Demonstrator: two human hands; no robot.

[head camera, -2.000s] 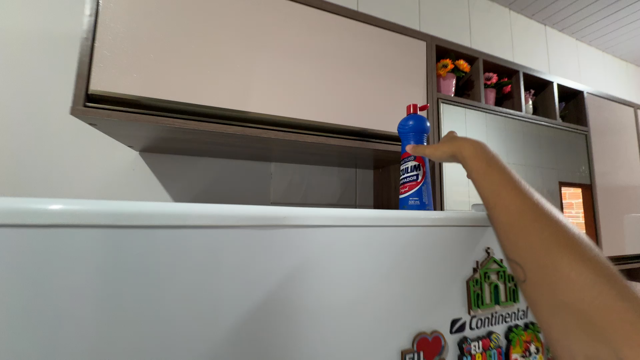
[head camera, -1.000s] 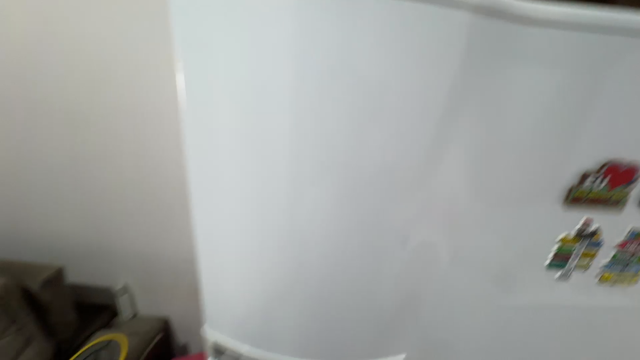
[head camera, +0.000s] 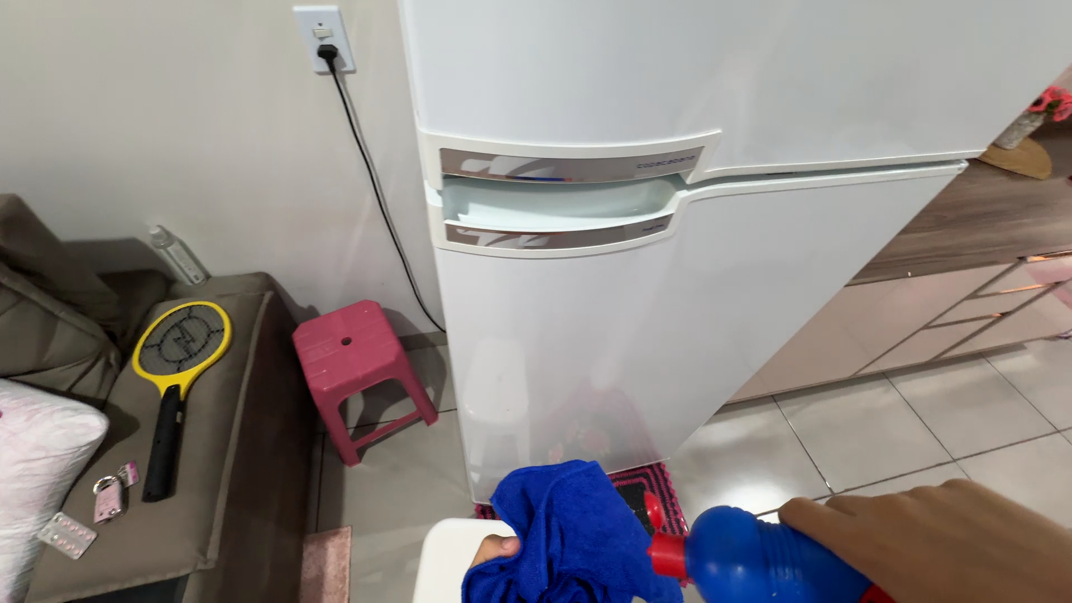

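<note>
My left hand (head camera: pixel 496 549), mostly hidden by the fabric, grips a blue cloth (head camera: pixel 563 528) at the bottom centre. In my right hand (head camera: pixel 938 536), at the bottom right, is a blue plastic bottle (head camera: pixel 758 557) with a red cap, tilted so that the cap points left toward the cloth. The cap is at the cloth's right edge; whether they touch I cannot tell. Both are in front of the lower door of a white refrigerator (head camera: pixel 586 335).
A pink plastic stool (head camera: pixel 347 335) stands left of the refrigerator. An electric fly swatter (head camera: pixel 172 377) lies on a brown sofa (head camera: pixel 226 402). A black power cord (head camera: pixel 368 167) hangs by the wall. A white surface (head camera: pixel 448 553) is below the cloth; a patterned rug (head camera: pixel 666 494) lies beyond.
The bottle, on top of the refrigerator under my right hand two seconds ago, is now low in front of it in that hand. The cloth and left hand have come into view. The view has swung down.
</note>
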